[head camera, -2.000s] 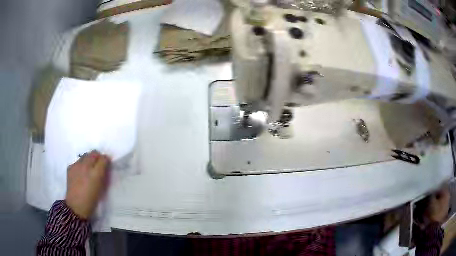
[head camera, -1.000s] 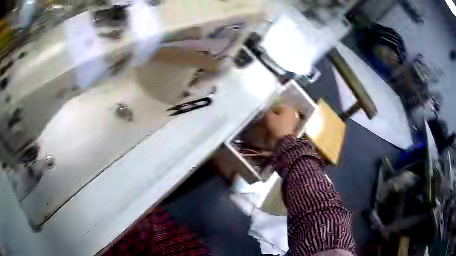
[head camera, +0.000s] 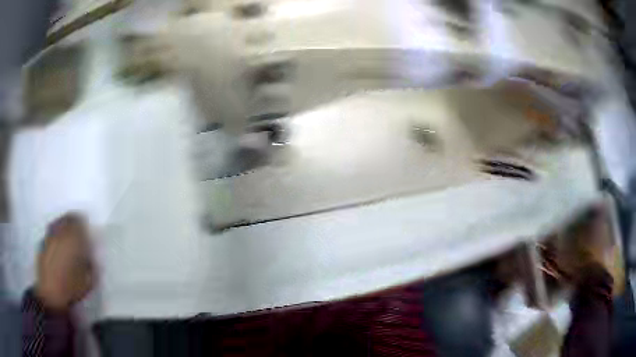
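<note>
The frame is strongly blurred. My left hand (head camera: 67, 261) rests at the lower left on or at the front edge of a white fabric panel (head camera: 59, 164) on the table; whether its fingers grip the panel cannot be told. My right hand (head camera: 586, 233) is at the far right, in or over the open drawer (head camera: 535, 275) beside the table; its fingers are blurred and what it holds cannot be told. The cream sewing machine (head camera: 362, 66) stands in the middle, with its needle area (head camera: 268, 132) blurred.
Black thread snips (head camera: 508, 169) lie right of the machine bed. Khaki fabric (head camera: 52, 84) lies behind the white panel at the left. White cloth with a khaki piece (head camera: 537, 338) is below the drawer. The white table's front edge (head camera: 335, 279) runs across my lap.
The view has swung back left from the drawer to the machine and the white panel. My left hand is in view again. My right hand remains at the drawer.
</note>
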